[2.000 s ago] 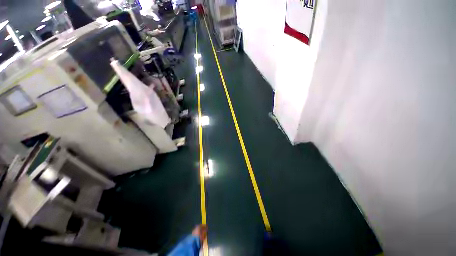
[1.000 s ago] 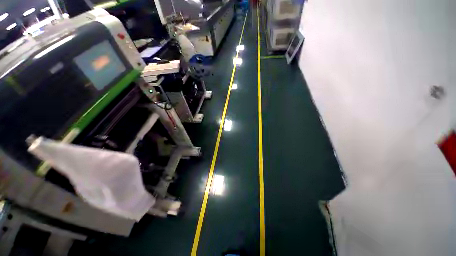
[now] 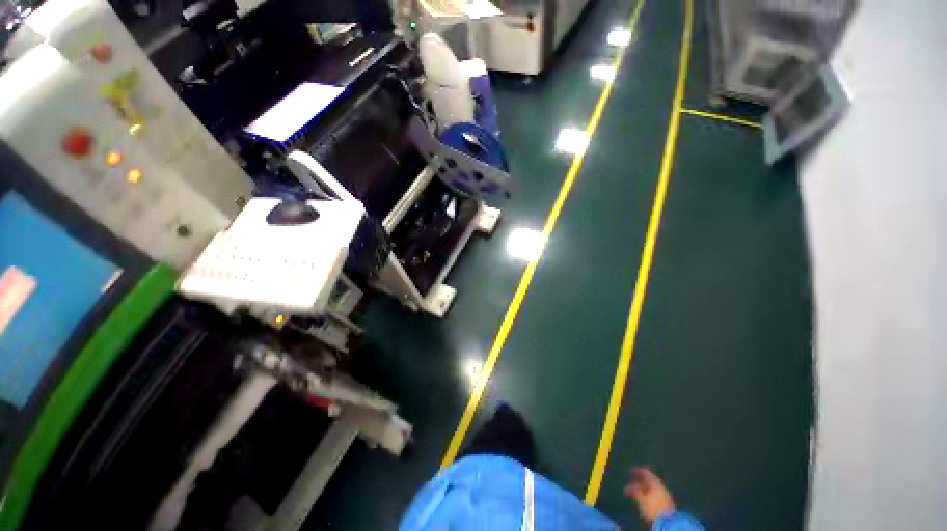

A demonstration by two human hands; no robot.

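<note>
My right hand (image 3: 649, 493) is small at the bottom edge, right of my blue-clothed body, over the floor. Its fingers look apart and nothing shows in it, though it is slightly blurred. My left hand is out of the picture. Nearest on the left is a pick-and-place machine with a green band (image 3: 88, 384). Its side shelf (image 3: 254, 264) holds a white keyboard (image 3: 234, 275) and a dark mouse (image 3: 294, 213).
Beyond the shelf, a white sheet (image 3: 295, 110) lies on the feeder bank, with a blue reel (image 3: 472, 148) beside it. Machine legs (image 3: 441, 298) reach the dark green floor (image 3: 582, 311). A framed panel (image 3: 805, 112) leans by the white wall (image 3: 877, 311) on the right.
The view has moved forward along the aisle and the machines are closer. The hanging white cloth has left the picture. My right hand and blue clothing have come in at the bottom.
</note>
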